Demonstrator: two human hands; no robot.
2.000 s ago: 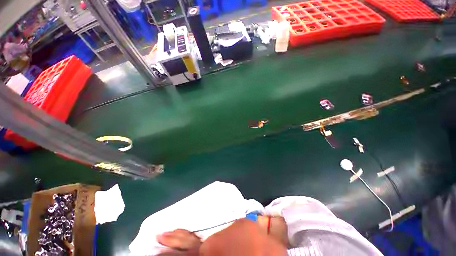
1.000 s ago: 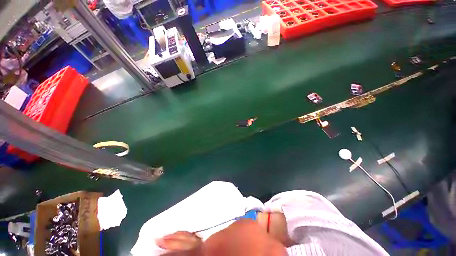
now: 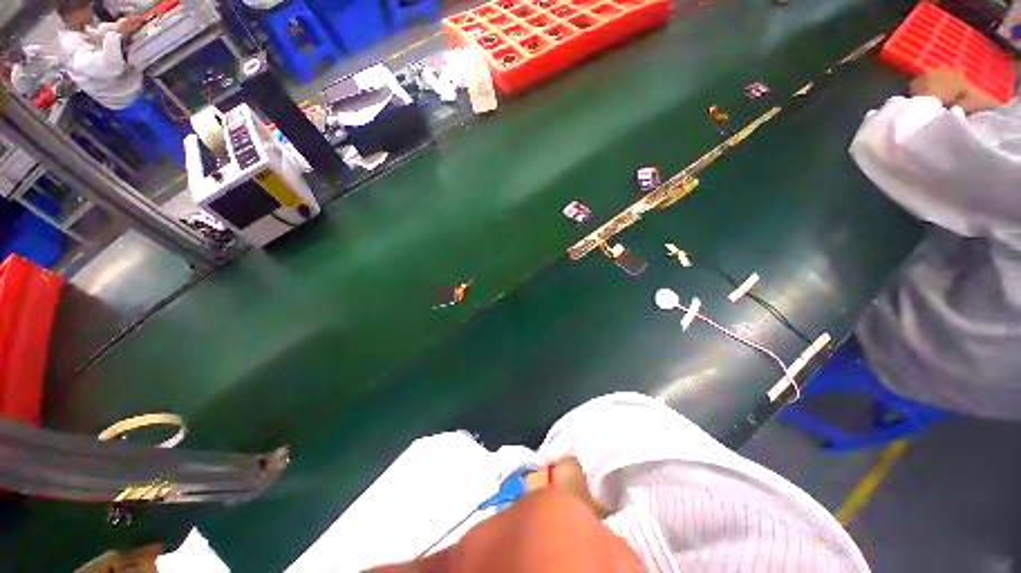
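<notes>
Blurred bare skin of my hands [image 3: 543,539] shows at the bottom edge, close to the camera and mostly cut off. I cannot tell the two hands apart there; no fingertips or held thing show. A blue wrist strap [image 3: 509,490] with a thin cord and a red band [image 3: 551,475] lie at one wrist, between a white sleeve [image 3: 392,492] and a striped sleeve [image 3: 694,492]. On the green bench, a dark module with an orange tail [image 3: 452,294] lies ahead. Two pinkish modules [image 3: 577,213] [image 3: 647,178] lie beside the tan tape strip [image 3: 627,216].
A white disc cable [image 3: 667,299] is taped down at right. Another person's sleeve and hand [image 3: 935,157] are by a red tray [image 3: 952,50]. A larger red tray [image 3: 560,31] and bench instrument [image 3: 249,179] stand far side. A metal post [image 3: 134,465] and a carton corner [image 3: 118,560] are at left.
The view has swung right, so bench things sit further left. The carton is mostly out of view and another person has come into view at right. The fingers seen on the white sleeve no longer show.
</notes>
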